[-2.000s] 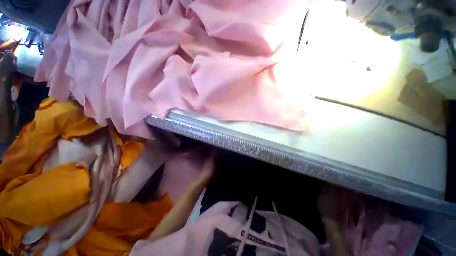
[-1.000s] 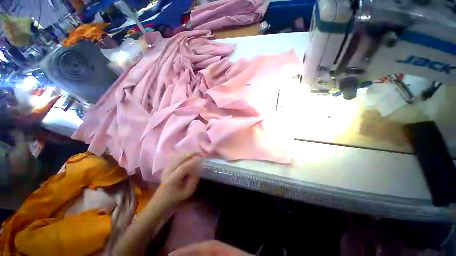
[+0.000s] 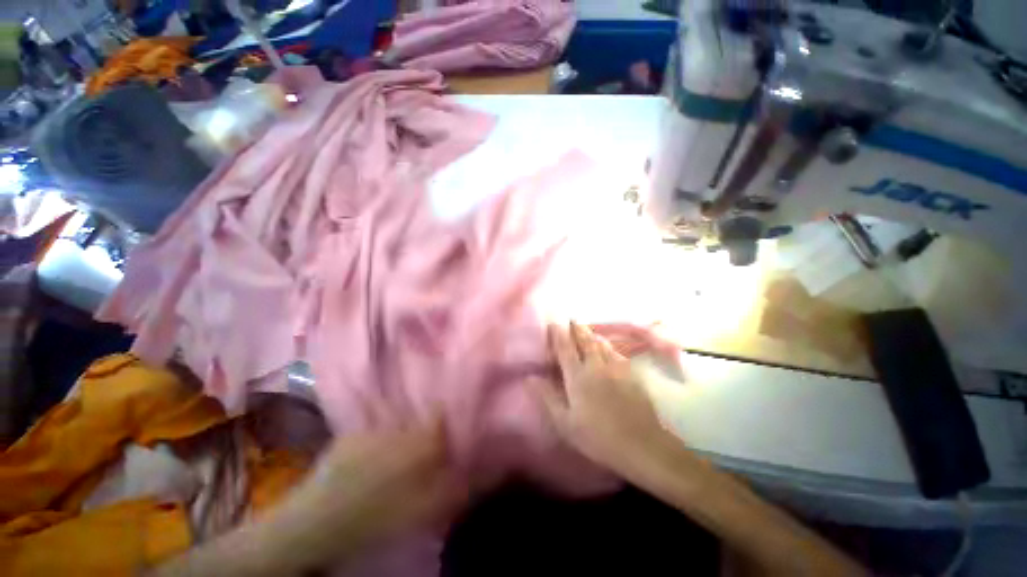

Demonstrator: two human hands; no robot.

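Note:
Pink garment panels (image 3: 394,259) lie draped over the left of the white machine table and hang over its front edge. My right hand (image 3: 597,394) lies on the pink cloth near the table's front, left of the slide slot, fingers pointing away from me. My left hand (image 3: 394,468) is blurred at the hanging part of the cloth; whether it grips is unclear. The JACK sewing machine (image 3: 833,169) stands at the right, its needle area lost in lamp glare.
A black smartphone (image 3: 926,400) with a cable lies right of my hands. Tan scraps (image 3: 805,316) and a small metal tool (image 3: 856,239) lie behind it. An orange cloth bundle (image 3: 101,428) is at lower left. A folded pink stack (image 3: 484,40) lies beyond the table.
My right hand has come up from below the table edge onto the cloth. The front cloth is pulled toward me and bunched. My left hand has moved lower. The view has shifted.

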